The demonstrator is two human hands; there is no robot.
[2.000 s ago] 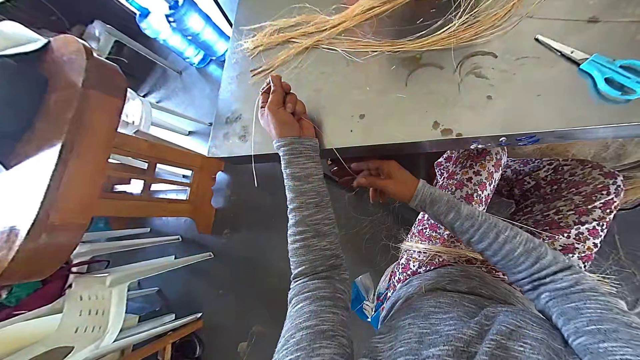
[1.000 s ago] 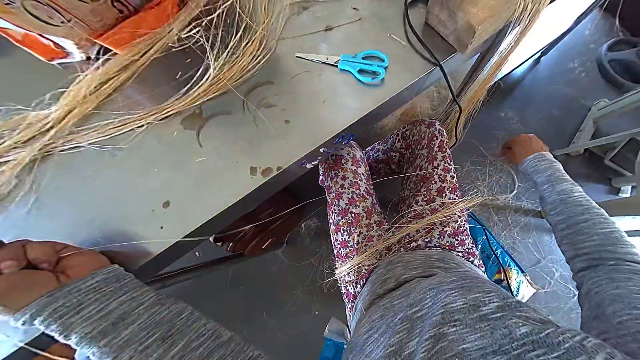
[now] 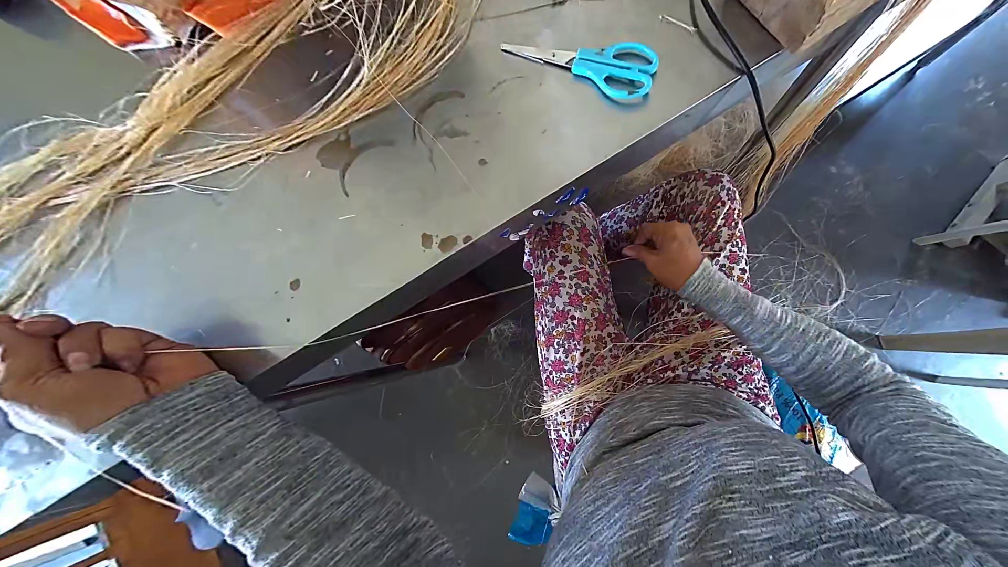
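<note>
A thin pale fibre strand point(image 3: 409, 316) runs taut between my two hands, across the table's corner edge and above my lap. My left hand point(image 3: 87, 362), at the far left, is closed around one end. Over my knees, my right hand point(image 3: 668, 250) pinches the strand between thumb and fingers. More loose fibres point(image 3: 630, 374) lie across the lap of my flowered trousers. A thick bundle of straw-coloured fibres point(image 3: 315, 126) rests on the metal table point(image 3: 378, 228) at the upper left.
Scissors with light blue handles point(image 3: 618, 71) lie on the table. A black cable point(image 3: 756, 102) hangs over its edge, beside long fibres point(image 3: 827, 102) hanging down. An orange package point(image 3: 118, 24) is at the upper left. A blue packet point(image 3: 803, 417) sits by my hip.
My right hand has moved from out at the right side to over my knees. The left hand stays at the far left, still closed. Earlier, the view turned strongly.
</note>
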